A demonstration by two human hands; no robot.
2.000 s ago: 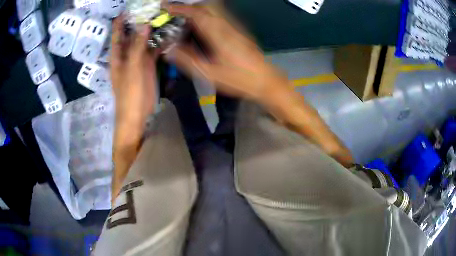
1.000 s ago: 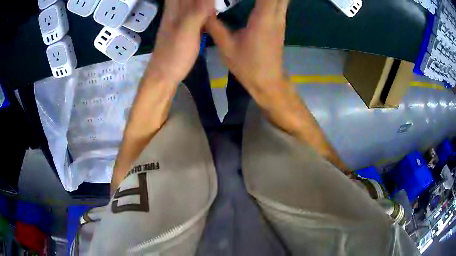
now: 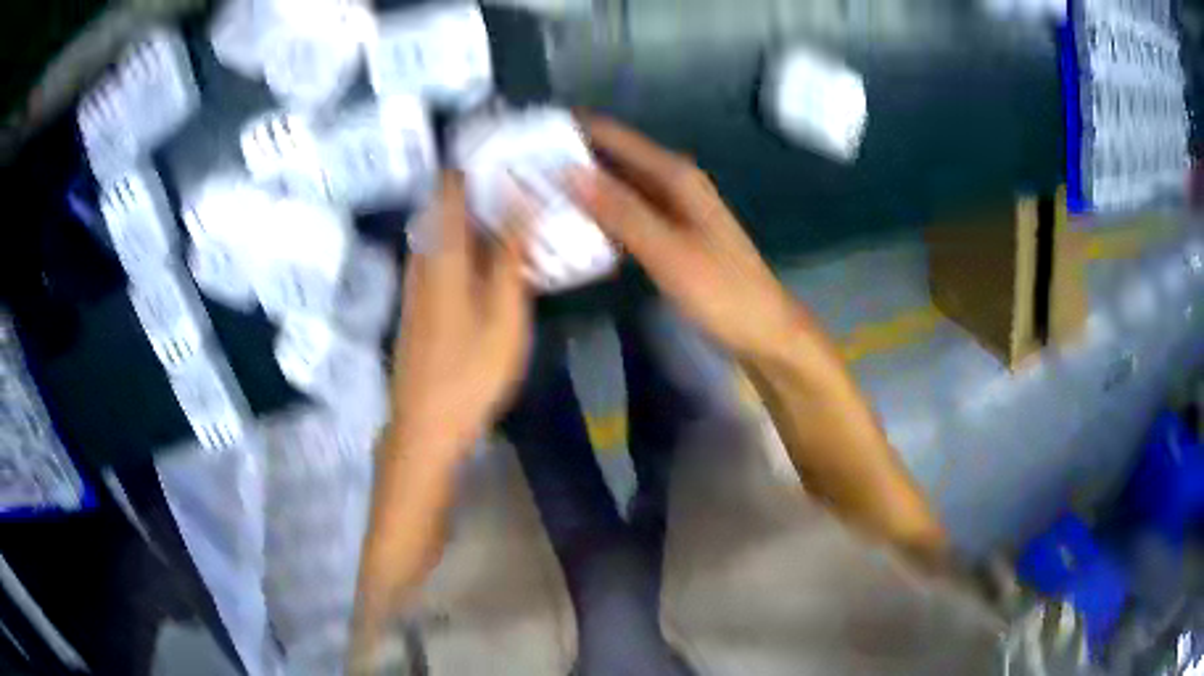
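A white adapter housing [image 3: 535,178] is held between both hands above the front edge of the dark green bench. My left hand [image 3: 462,304] grips its left side and my right hand [image 3: 667,231] grips its right side. The frame is blurred, so its face, and whether it is closed or an empty cover, cannot be told. Several white adapter units [image 3: 271,244] lie grouped on the bench to the left, beside a row of white units [image 3: 165,317].
A single white part [image 3: 816,103] lies on the bench at right. A blue tray of white parts [image 3: 1133,106] is at far right, another [image 3: 40,436] at far left. A translucent liner bag [image 3: 310,515] hangs below the left bench edge. A cardboard box [image 3: 984,277] stands beyond the bench at right.
The view has shifted, so the bench shows lower in the picture. The hands have come fully into view, closed around a white housing; a second ago they were apart, with their fingers cut off.
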